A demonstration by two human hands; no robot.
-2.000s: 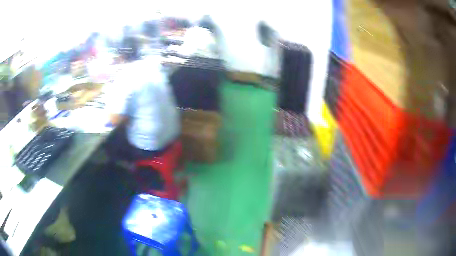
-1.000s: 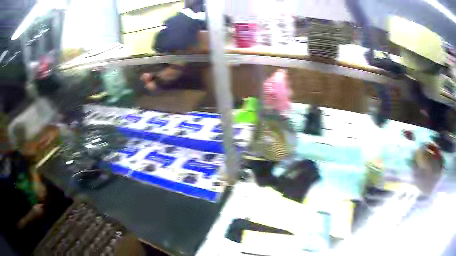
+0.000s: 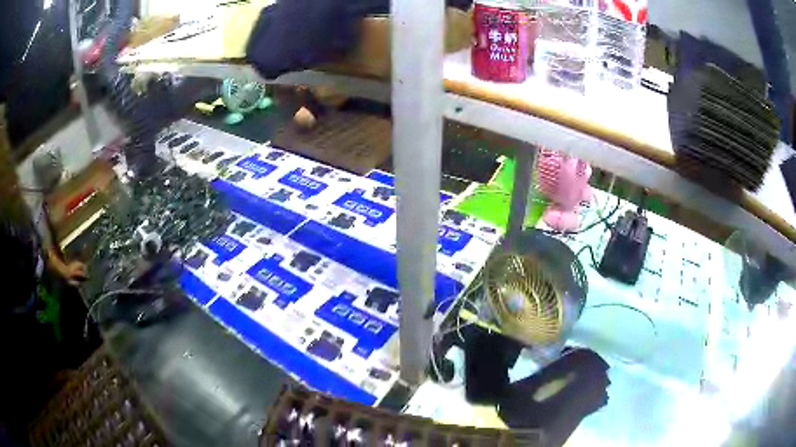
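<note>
No hand of mine shows in the picture. Nearest in front of me, a divided cardboard tray (image 3: 375,432) is cut off by the bottom edge, with shiny dark round parts in its cells. Another divided tray (image 3: 96,403) with parts sits at the lower left. A black cloth or garment (image 3: 559,393) lies limp on the bench at lower centre right. A desk fan (image 3: 526,297) with gold-cream blades stands just behind it.
A metal post (image 3: 417,192) rises in front of the blue-and-white printed sheets (image 3: 288,275). A tangled heap of dark parts (image 3: 161,214) lies left. The shelf (image 3: 559,127) holds a red can, bottles and stacked black sheets (image 3: 724,113). A person's hand (image 3: 74,271) shows far left.
The view has swung from the green floor and stools to the bench and become clearer. The divided tray at bottom centre has come into view. No hand has appeared.
</note>
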